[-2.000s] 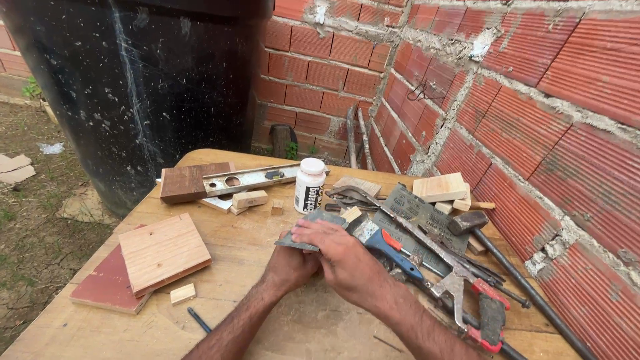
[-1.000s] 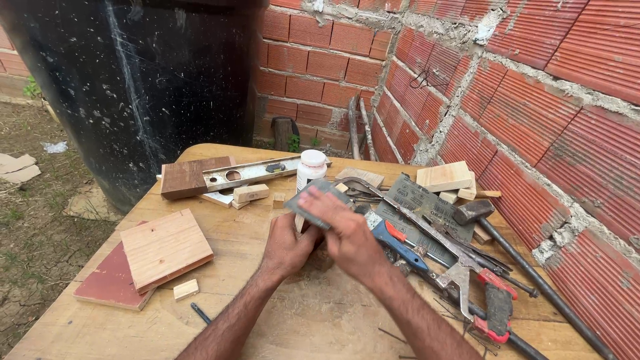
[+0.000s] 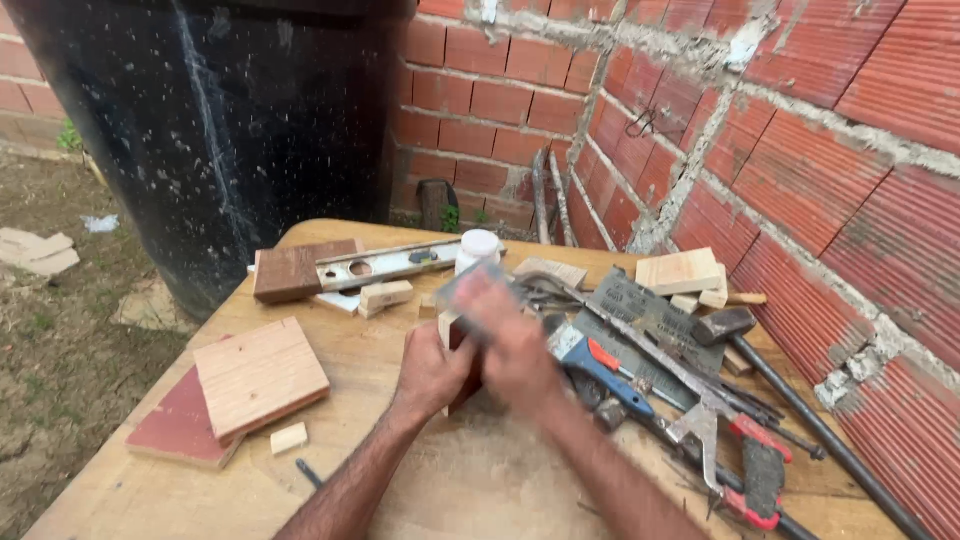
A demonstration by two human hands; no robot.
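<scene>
My left hand [image 3: 433, 369] grips a wooden board [image 3: 451, 330] that stands on its edge on the wooden table; much of the board is hidden by my hands. Blurred by motion, my right hand [image 3: 510, 337] holds a grey sheet of sandpaper [image 3: 469, 289] at the board's top edge. A white plastic bottle [image 3: 478, 249] stands just behind the sandpaper. To the right of my right hand lie a blue-handled paint brush [image 3: 611, 379] and a hacksaw [image 3: 701, 405] with a red and black handle. A larger sandpaper sheet [image 3: 637, 319] lies under the tools.
A spirit level [image 3: 390, 264] rests against a brown wood block [image 3: 286, 271]. At the left, a pale board [image 3: 262, 379] overlaps a red one [image 3: 180, 420], beside a small block [image 3: 289, 438]. A hammer [image 3: 724, 324] lies near the brick wall [image 3: 810, 172]. A black tank [image 3: 225, 135] stands behind.
The sandpaper in my right hand has shifted about over the board's top edge. More of the board shows between my hands than two seconds ago. The things lying on the table have stayed put.
</scene>
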